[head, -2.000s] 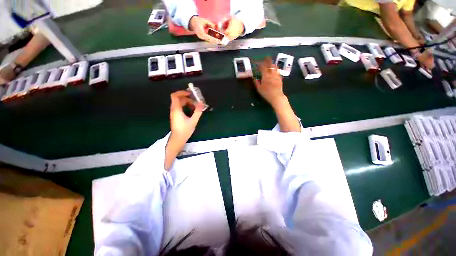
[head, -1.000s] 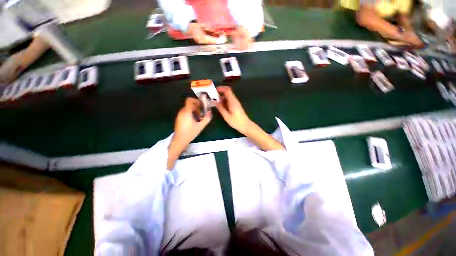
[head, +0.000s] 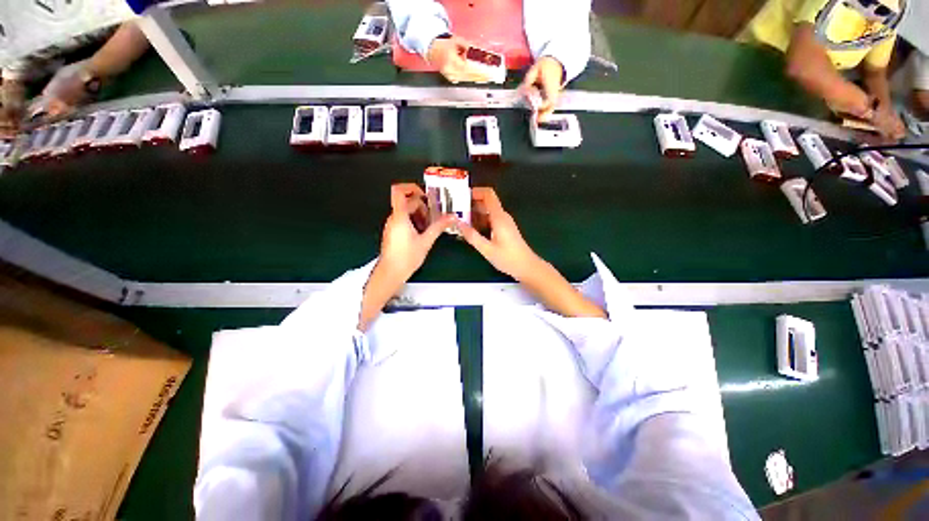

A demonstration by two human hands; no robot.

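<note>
A device unit (head: pixel 448 197) with a white case and a red-orange top end is held upright over the belt, between my two hands. My left hand (head: pixel 410 232) grips its left side and lower edge. My right hand (head: pixel 496 236) grips its right side, thumb near the lower edge. Fingers hide the unit's lower corners. On the belt (head: pixel 306 234) beyond, three units (head: pixel 344 125) stand side by side, and a single unit (head: pixel 483 136) stands behind the held one.
A person opposite holds a unit (head: pixel 483 63) and touches another (head: pixel 555 130). More units lie at belt left and right. White sheets (head: pixel 407 407) lie before me, a carton (head: pixel 82 407) at left. Stacked covers (head: pixel 898 366), a single cover (head: pixel 796 348) and a white scrap (head: pixel 779 472) are at right.
My right hand took a unit from the belt and brought it to my left hand, which held a small piece. Both hands are now on the unit. The opposite person's hand reached to the belt.
</note>
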